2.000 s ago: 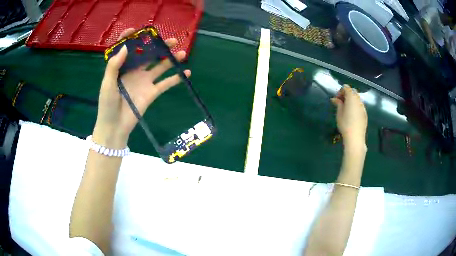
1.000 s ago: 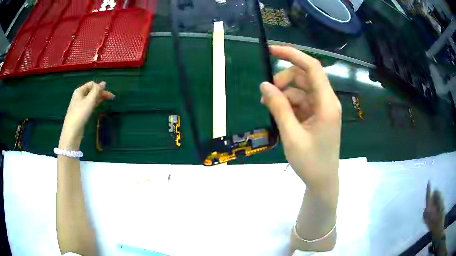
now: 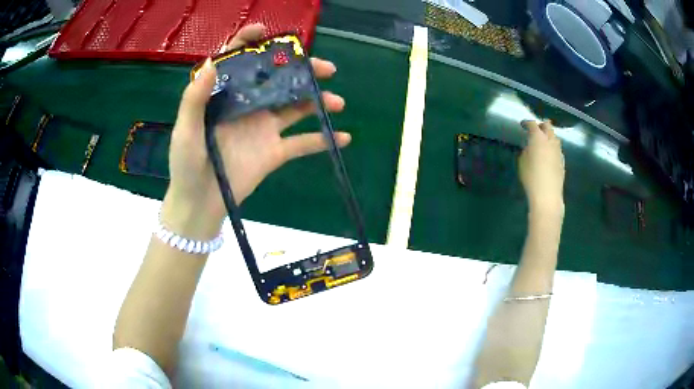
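Observation:
My left hand (image 3: 247, 156) holds a phone middle frame (image 3: 262, 87) up by its solid black panel end, tilted, fingers spread behind it. The frame's bottom end with gold-orange parts (image 3: 323, 275) hangs over the edge of the white cover. A second middle frame (image 3: 487, 161) lies on the green surface right of the pale strip. My right hand (image 3: 542, 163) is at its right end and covers that end. Whether my fingers grip it cannot be seen.
More frames lie at left (image 3: 65, 144) and far right (image 3: 624, 209). A red perforated tray (image 3: 179, 30) is at upper left, a tape roll (image 3: 576, 34) at upper right. The pale strip (image 3: 409, 137) crosses the green surface (image 3: 373, 99). Pale blue tweezers (image 3: 259, 362) lie on the white cover (image 3: 411, 319).
A second ago my right hand held a frame up in the middle and my left was empty. Now my left hand holds a frame up, and my right is farther right, at a lying frame.

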